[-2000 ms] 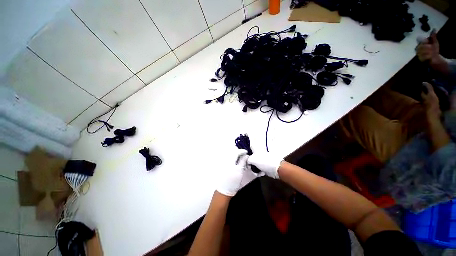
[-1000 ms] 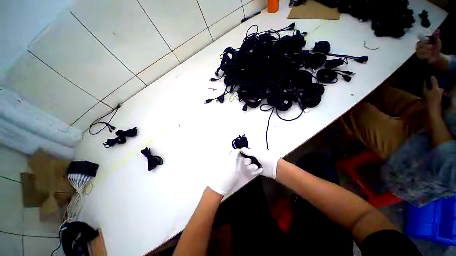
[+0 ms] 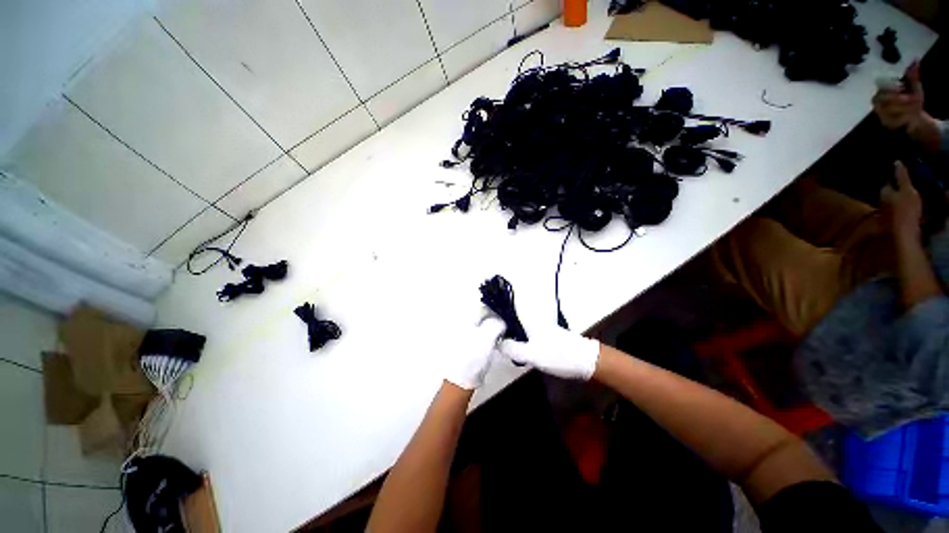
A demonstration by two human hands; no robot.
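Observation:
My left hand (image 3: 478, 354) and my right hand (image 3: 558, 352), both in white gloves, are at the table's front edge, close together. Both are closed on a black cable bundle (image 3: 502, 301). Its looped end sticks out beyond the fingers towards the wall; the fingers hide its near part. A large black cable heap (image 3: 578, 141) lies beyond my hands. One cord (image 3: 559, 273) hangs from it towards my right hand. A tied cable bundle (image 3: 317, 327) lies to the left, with more small bundles (image 3: 253, 281) behind it.
A single loose cable (image 3: 213, 256) lies by the tiled wall. A black block with white strands (image 3: 172, 348) and brown cardboard (image 3: 99, 380) are at far left. An orange flask (image 3: 574, 13), cardboard sheet (image 3: 660, 23) and second heap (image 3: 806, 40) are at the far end. A person (image 3: 869, 323) sits right.
My hands have shifted slightly apart around the bundle. More of the bundle's length now shows between them, and it points up and left. The other person's hands have moved slightly.

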